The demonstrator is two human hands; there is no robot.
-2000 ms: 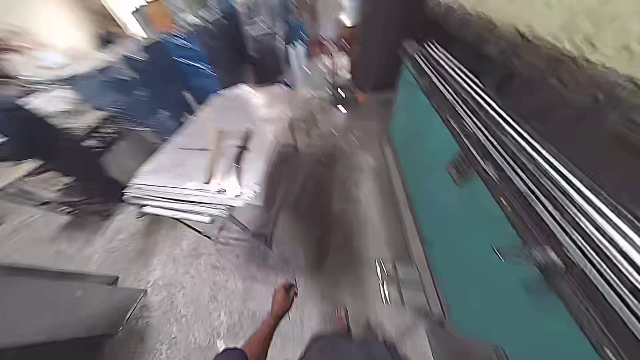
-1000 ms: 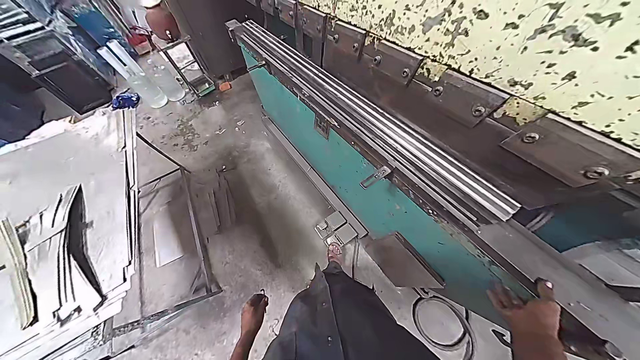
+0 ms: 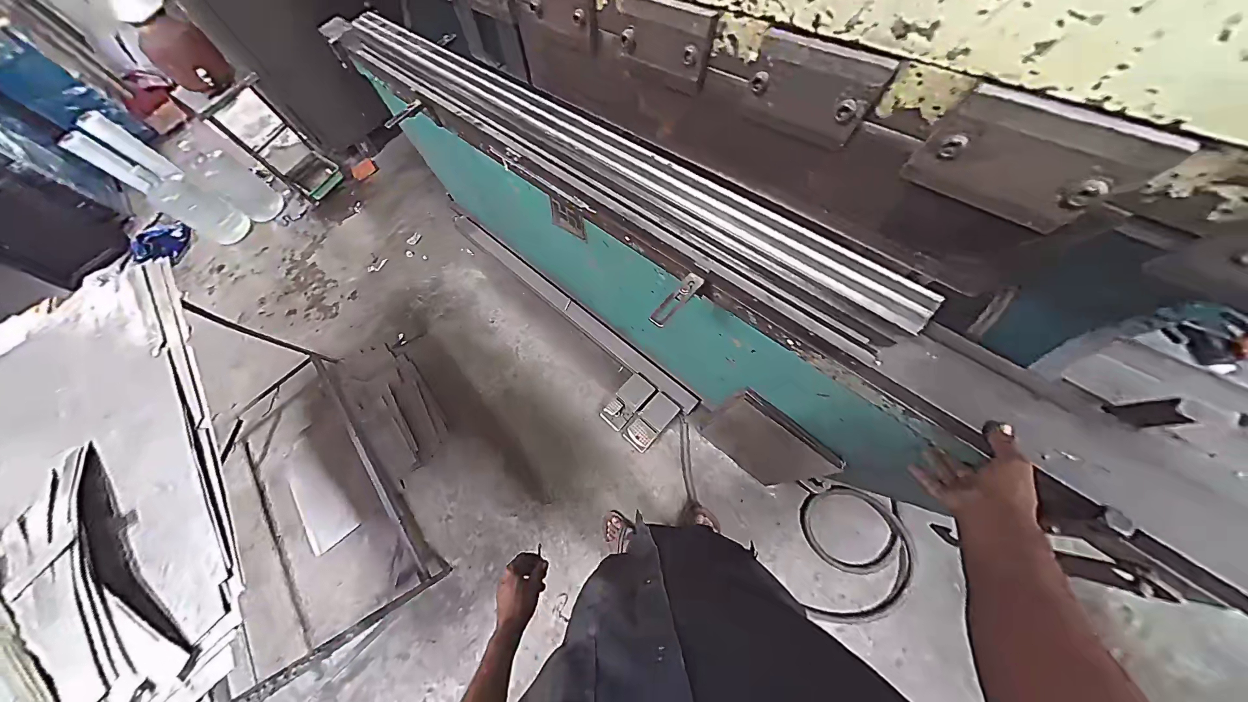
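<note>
My right hand point(image 3: 980, 478) rests on the front edge of a teal press brake's bed point(image 3: 770, 375), thumb on top and fingers spread against its face; it holds nothing. Low beside my dark clothing, my left hand point(image 3: 522, 580) is curled, with a small thin dark item showing at the fingers, too small to name. Long folded metal strips point(image 3: 682, 195) lie along the top of the bed. Above them runs a row of bolted clamp plates point(image 3: 819, 83) on the machine's chipped yellow beam point(image 3: 1053, 34).
Foot pedals point(image 3: 642, 409) and a coiled cable or hose point(image 3: 858, 551) lie on the floor by the machine. A metal-framed table point(image 3: 385, 497) with stacked sheets point(image 3: 107, 380) stands at left. Large clear rolls point(image 3: 205, 200) lie farther back. A dark plate point(image 3: 770, 439) juts below the bed.
The view has swung strongly toward the machine since two seconds ago. My right hand, not visible then, is at the bed edge in both later frames.
</note>
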